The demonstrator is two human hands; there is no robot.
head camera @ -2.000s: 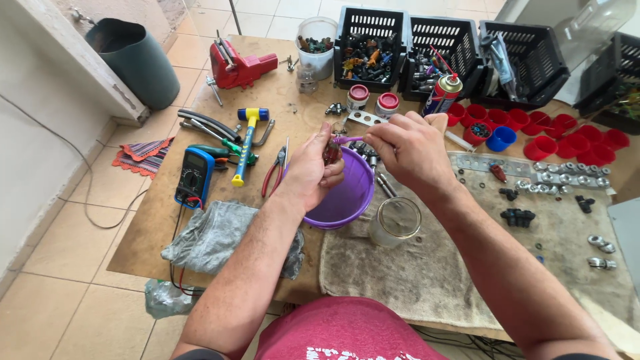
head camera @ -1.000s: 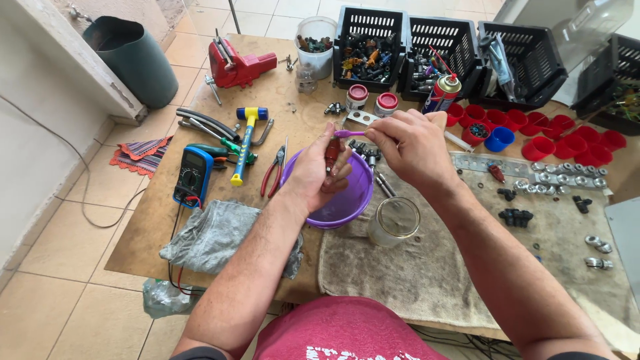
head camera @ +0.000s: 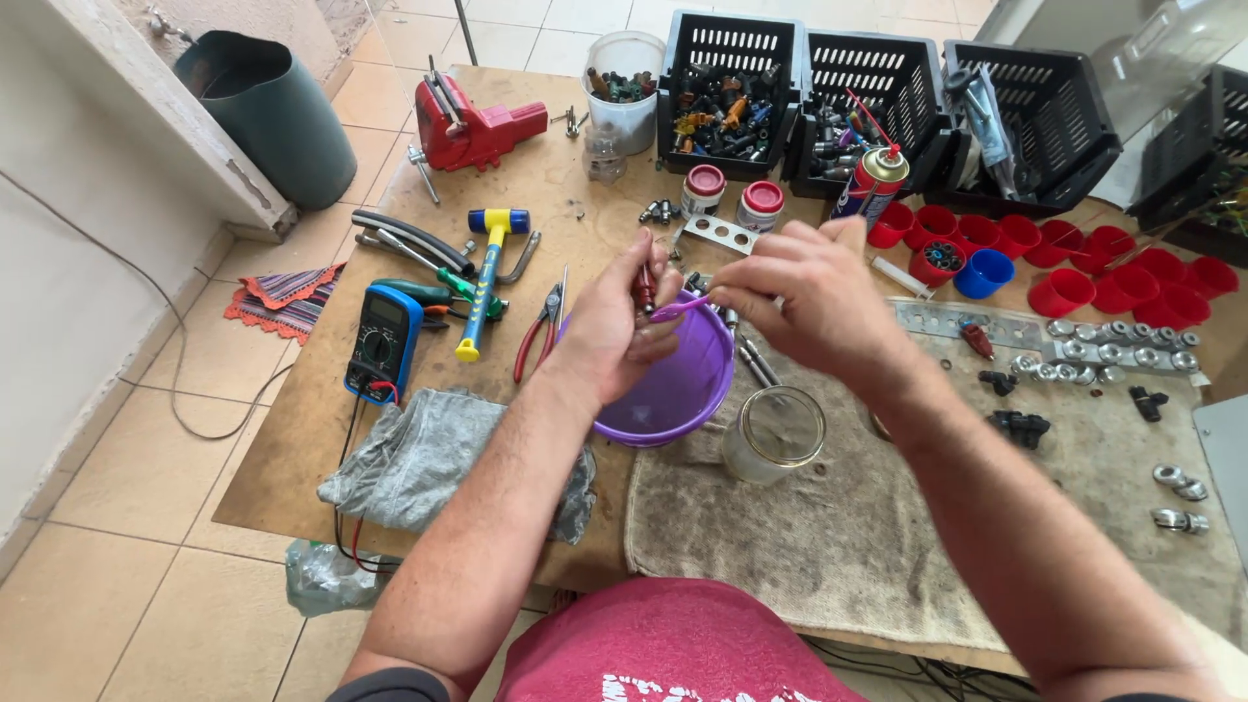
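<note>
Over a purple plastic bowl, my left hand grips a small dark red part, which looks like a fuel injector. My right hand pinches a thin purple brush-like tool whose tip is at the lower end of the red part. My fingers hide much of both. Just right of the bowl stands an open glass jar, with slim metal tools lying behind it.
Left of the bowl are pliers, a mallet, a multimeter and a grey cloth. Behind stand a red vise, black crates, a spray can and red cups. Metal fittings lie right.
The red part has tilted and turned within my left hand. Both hands stay above the bowl, with the purple tool still in my right fingers.
</note>
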